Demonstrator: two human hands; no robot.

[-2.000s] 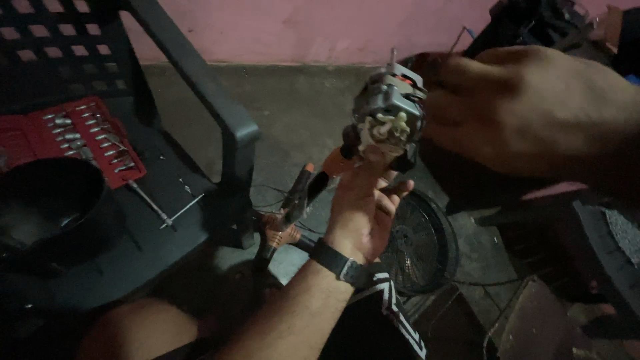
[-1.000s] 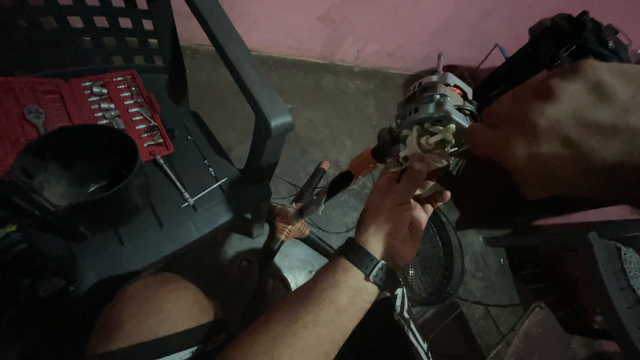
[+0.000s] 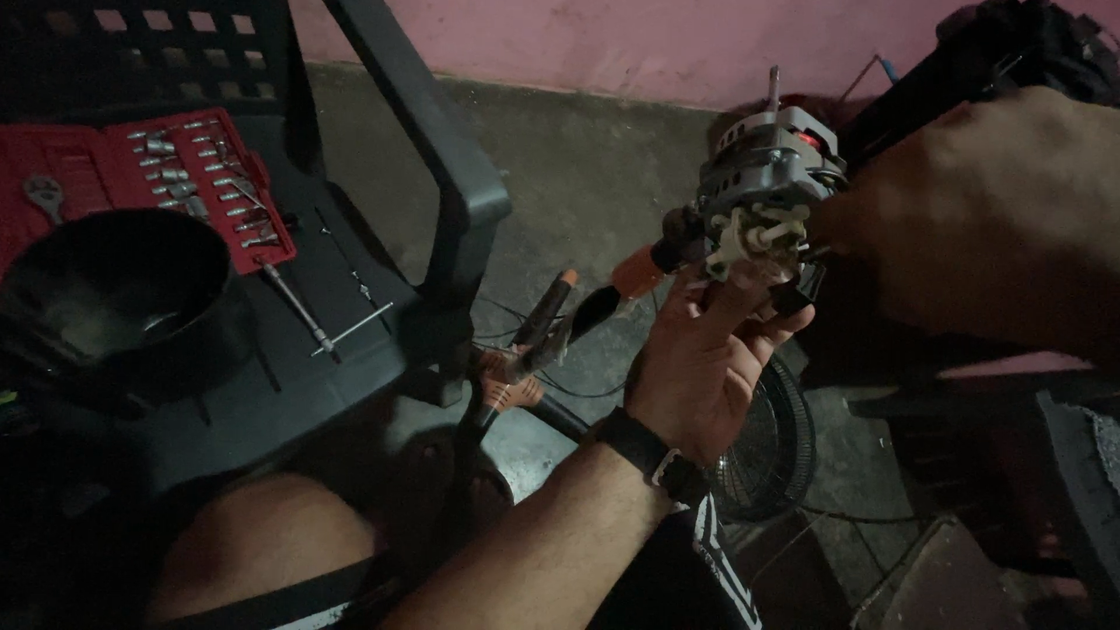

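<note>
A fan motor (image 3: 770,166) with a metal housing and an upright shaft sits on top of a black and orange fan stand (image 3: 637,273). My left hand (image 3: 704,367), with a black strap on its wrist, grips the pale plastic gear part (image 3: 757,234) at the motor's near side from below. At the motor's right side is my right hand (image 3: 989,219), blurred and close to the camera. Its fingertips are in shadow, so what they hold cannot be told. The stand's orange hub (image 3: 509,385) and legs rest on the floor below.
A dark plastic chair (image 3: 472,201) at the left bears a red socket set case (image 3: 249,166), a black pot (image 3: 122,289) and a T-handle wrench (image 3: 302,306). A round black fan grille (image 3: 774,437) lies behind my left wrist. Cables cross the floor; a pink wall stands behind.
The view has shifted, bringing more of the chair and the socket case into sight. My left hand stays on the motor's near side, and my right hand remains beside the motor.
</note>
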